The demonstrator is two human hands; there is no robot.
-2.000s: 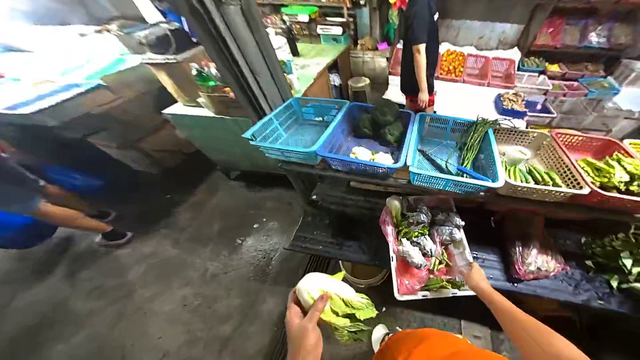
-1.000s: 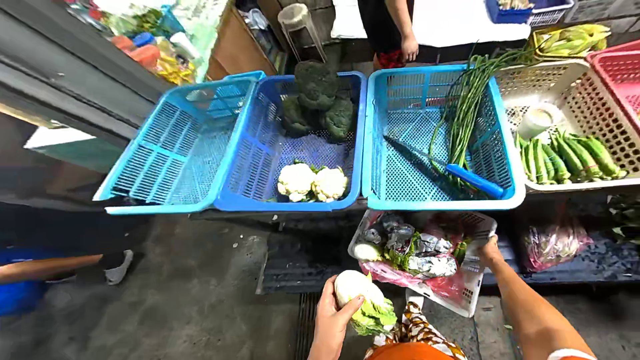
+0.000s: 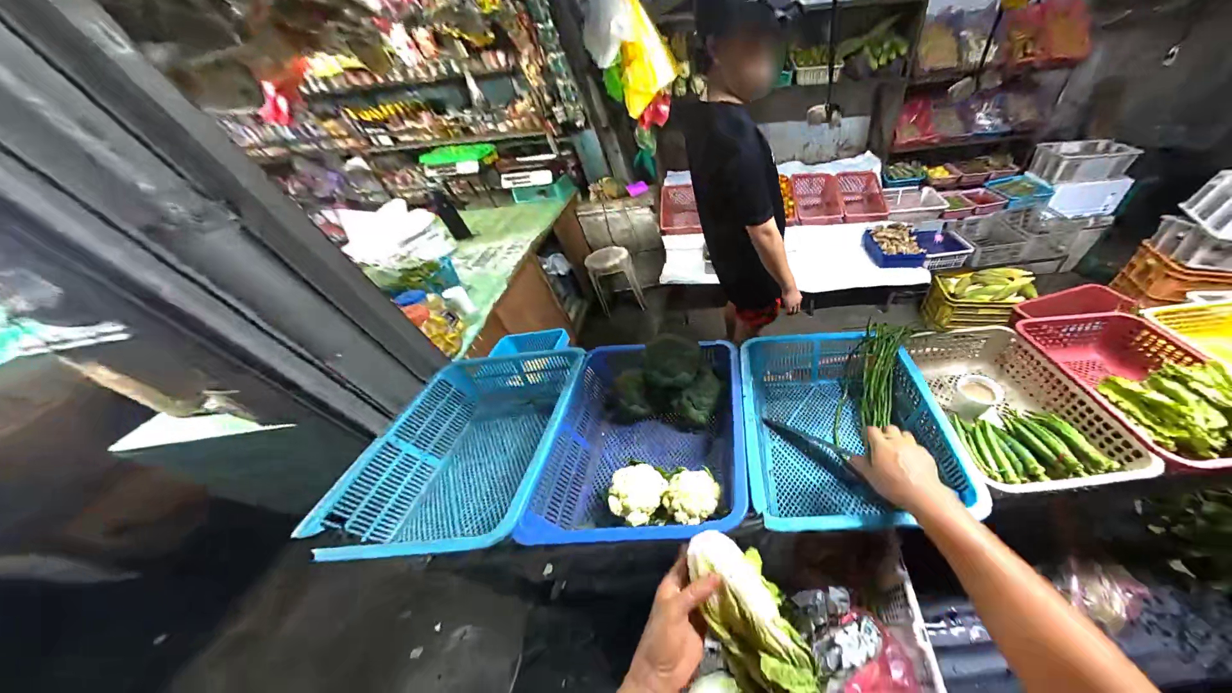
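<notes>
A napa cabbage (image 3: pixel 746 611) is gripped in my left hand (image 3: pixel 674 616), root end up, in front of the blue baskets. My right hand (image 3: pixel 895 467) reaches into a light blue plastic basket (image 3: pixel 804 520) and covers the handle of a knife (image 3: pixel 813 445), whose dark blade points up and left. My fingers look closed around the handle. Long green beans (image 3: pixel 876 375) lie just beyond that hand. Below my hands, a white basket (image 3: pixel 919 626) holds plastic-wrapped vegetables and pink plastic, partly hidden by the cabbage.
A dark blue basket (image 3: pixel 539 527) holds cauliflower (image 3: pixel 664 493) and broccoli (image 3: pixel 669 380). Left of it stands another light blue basket (image 3: pixel 332 500). To the right are okra (image 3: pixel 1035 448) and leafy greens (image 3: pixel 1169 404) in baskets. A person (image 3: pixel 736 183) stands behind the stall; a metal post (image 3: pixel 241 212) rises at left.
My right hand has left the rim of the white basket and moved up to the knife in the light blue basket. The cabbage stays in my left hand. The view has tilted up.
</notes>
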